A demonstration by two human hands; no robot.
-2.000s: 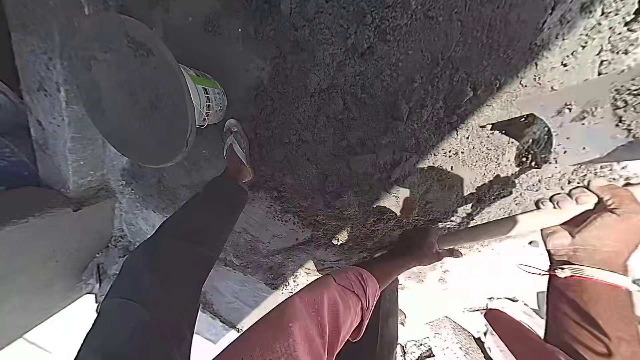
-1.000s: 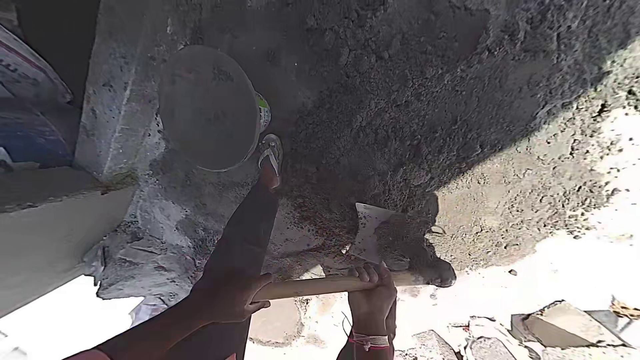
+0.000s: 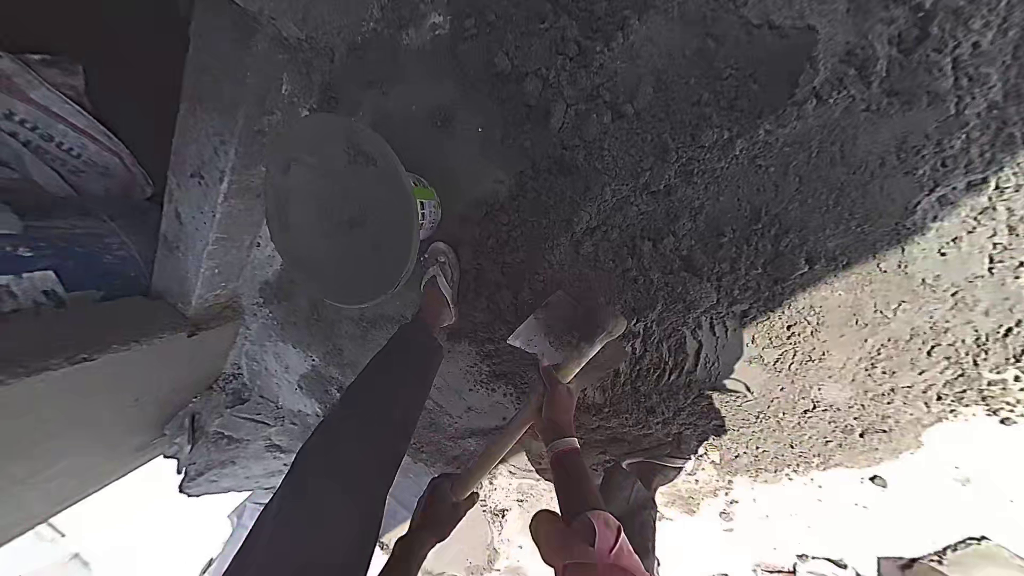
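Note:
My left hand point(image 3: 440, 508) is closed around the lower end of a wooden hoe handle point(image 3: 500, 444). Further up the same handle, close to the hoe's head, my right hand point(image 3: 556, 408) grips it, with a band on its wrist. The hoe's broad metal blade point(image 3: 548, 332) lies low over dark, wet-looking mortar or concrete mix point(image 3: 640, 192); part of its edge blends into the mix. My foot in a flip-flop point(image 3: 442, 276) is just left of the blade.
Left of the mix, a wide round grey pan point(image 3: 340, 212) overlaps a white bucket with a green label point(image 3: 426, 206). A concrete ledge point(image 3: 104, 400) and printed sacks point(image 3: 68, 140) are at far left. Broken rubble point(image 3: 952, 556) lies at bottom right.
The hoe has swung from lying across the view to slanting up toward the mix. My right hand has moved up and left since the oldest frame, my left hand lower. The view has shifted.

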